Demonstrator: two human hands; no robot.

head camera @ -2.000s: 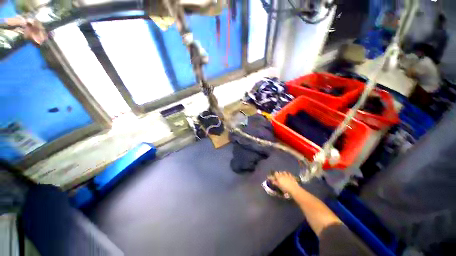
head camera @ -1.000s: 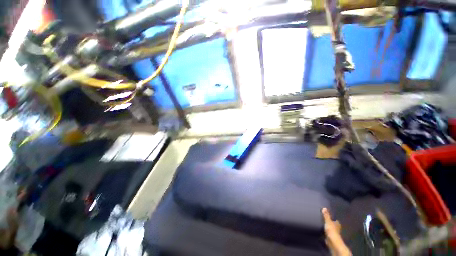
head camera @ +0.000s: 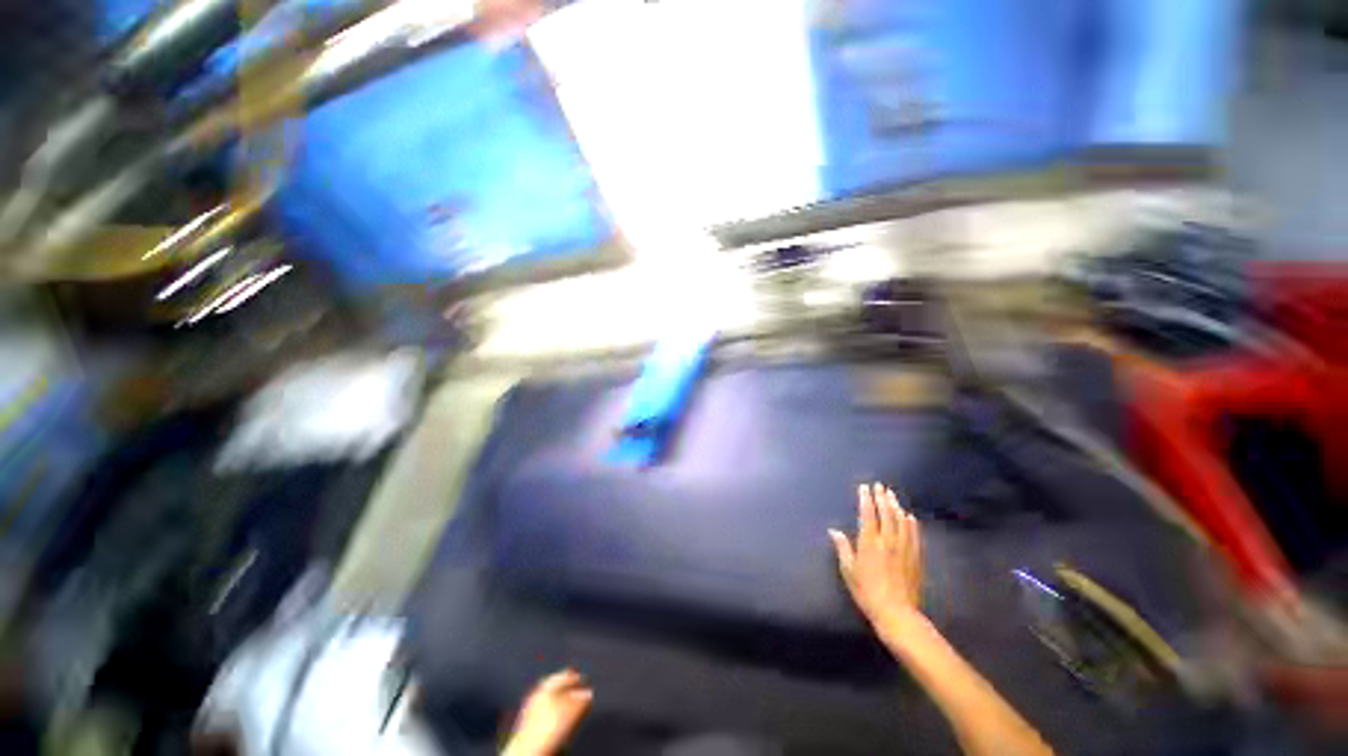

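Note:
The frame is blurred. My right hand (head camera: 883, 564) is flat, palm down with fingers stretched, over the dark padded board (head camera: 665, 547) on the dark table cover. It holds nothing that I can see. My left hand (head camera: 552, 706) is low at the board's near side, small and blurred, fingers seemingly curled; whether it holds anything cannot be told. The steam iron (head camera: 1064, 628), with a brownish handle, stands at the table's right, apart from my right hand.
A blue bar (head camera: 661, 396) lies at the table's back. Dark cloth (head camera: 1005, 461) lies back right. Red baskets (head camera: 1183, 428) and a garment pile (head camera: 1168, 288) are at the right. White cloth (head camera: 340, 687) is at the lower left. A pale side ledge (head camera: 407, 495) runs along the left.
My right hand has left the iron and moved left onto the padded board, its fingers now spread. My left hand has come into view. The camera view has swung left since two seconds ago.

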